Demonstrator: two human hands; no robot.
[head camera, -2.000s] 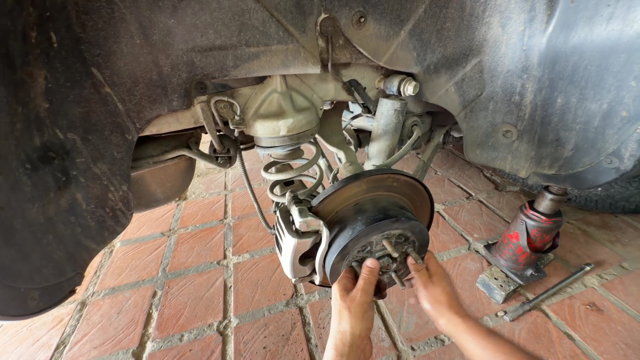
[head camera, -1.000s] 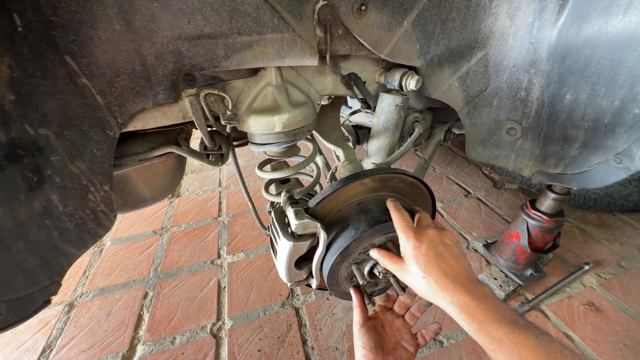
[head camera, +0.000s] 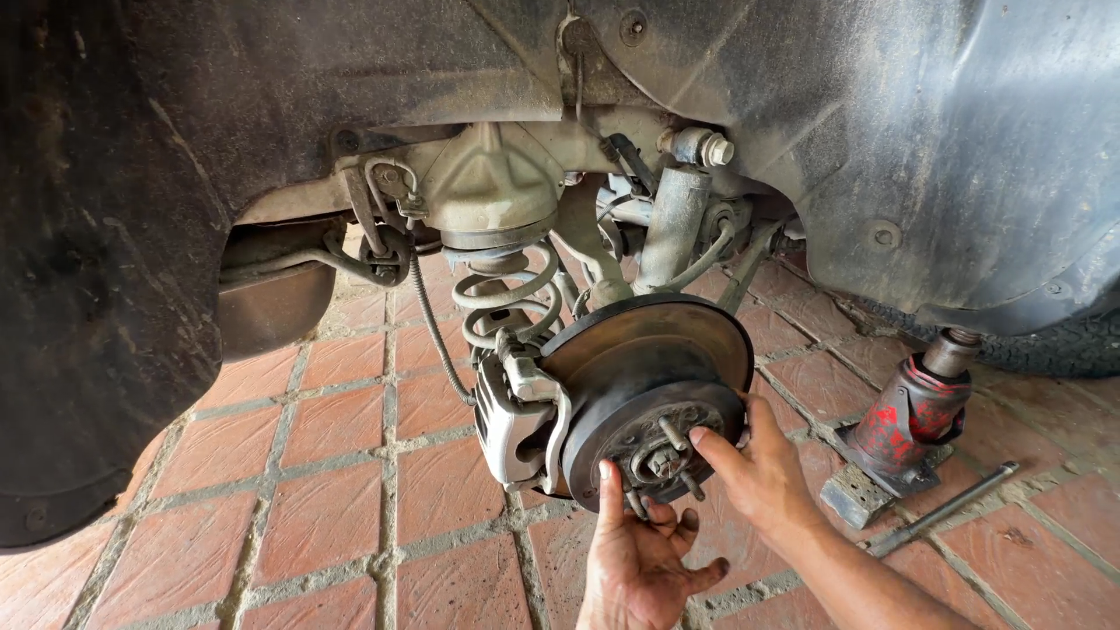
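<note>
A brake disc (head camera: 582, 446) sits over the wheel hub, its studs (head camera: 672, 430) pointing out toward me. At the disc's lower edge is my left hand (head camera: 643, 560), palm up, the thumb on the hub face and the fingers loosely curled near a lower stud. My right hand (head camera: 757, 468) grips the right rim of the disc, thumb on the face beside the upper stud, fingers behind the edge. The silver brake caliper (head camera: 512, 420) stands at the disc's left side. Behind the disc is a rusty backing plate (head camera: 691, 337).
Above the hub are a coil spring (head camera: 507, 297), a shock absorber (head camera: 674, 227) and the wheel-arch liner (head camera: 350, 61). A brake hose (head camera: 433, 319) hangs left. At right, a red bottle jack (head camera: 914, 416) stands by a metal block (head camera: 857, 496) and a metal bar (head camera: 945, 512) on brick paving (head camera: 451, 573).
My right hand has moved from the upper part of the disc down to its right rim. My left hand has stayed low, its thumb now on the hub face.
</note>
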